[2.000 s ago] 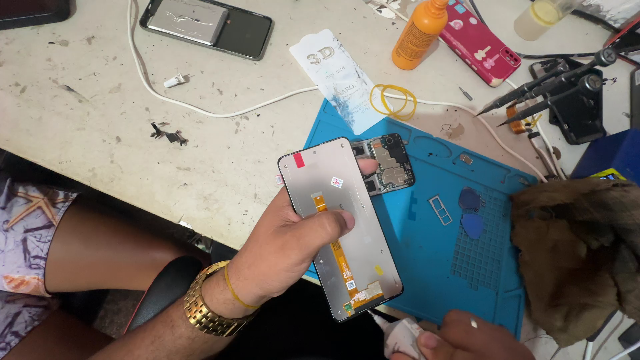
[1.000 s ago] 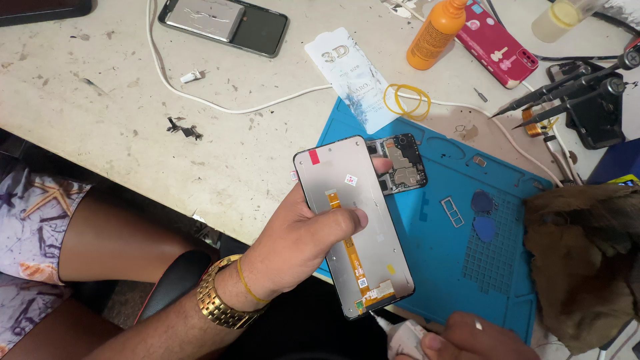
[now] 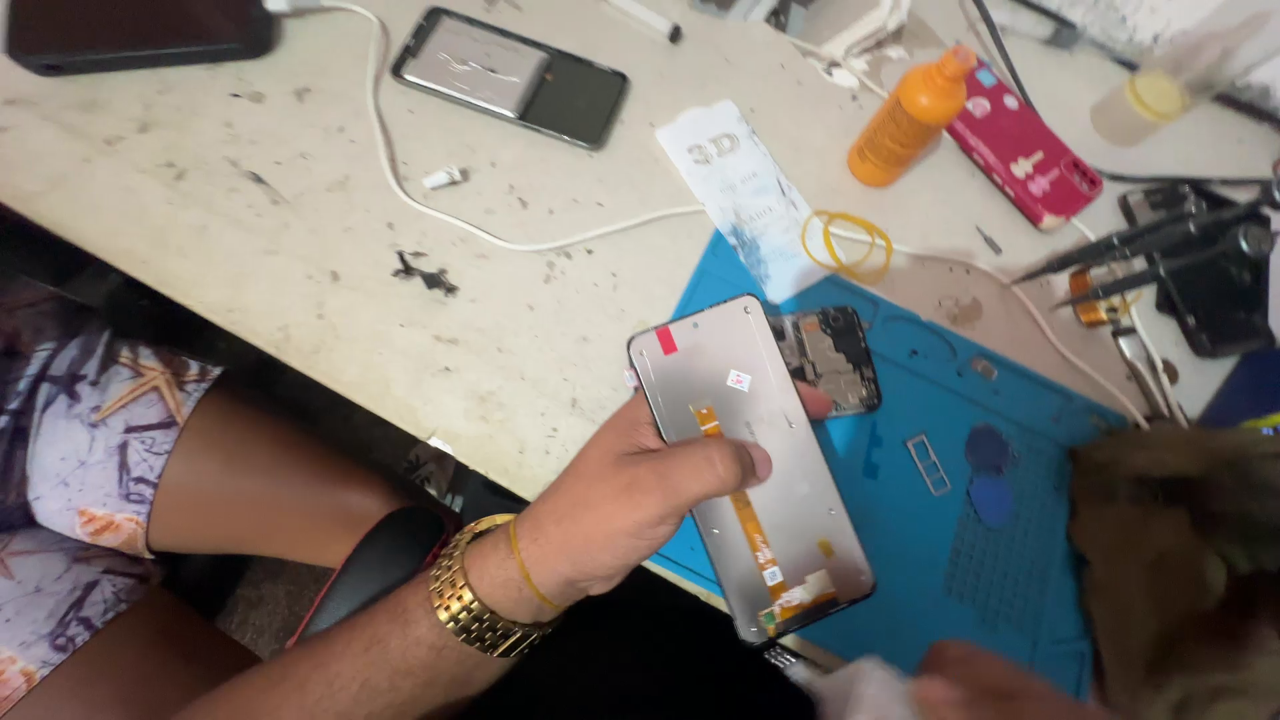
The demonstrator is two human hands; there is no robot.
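Observation:
My left hand (image 3: 650,480), with a gold watch at the wrist, grips a phone display panel (image 3: 770,430) by its long sides, thumb across its back. The back shows an orange flex cable (image 3: 745,520), a red tab and small stickers. Behind the panel, an opened phone with bare circuitry (image 3: 830,360) lies on a blue repair mat (image 3: 900,520). My right hand (image 3: 975,685), blurred at the bottom edge, holds a whitish object (image 3: 870,690) just below the panel's lower end; its kind cannot be told. A metal SIM tray (image 3: 928,464) and blue picks (image 3: 990,475) rest on the mat.
Beyond the mat are an orange bottle (image 3: 910,120), a pink phone case (image 3: 1025,150), a printed paper packet (image 3: 740,190), yellow rubber bands (image 3: 846,245) and tweezers (image 3: 1140,250). A white cable (image 3: 540,245) crosses the table. Brown cloth (image 3: 1170,560) lies right; another person's legs (image 3: 270,480) are left.

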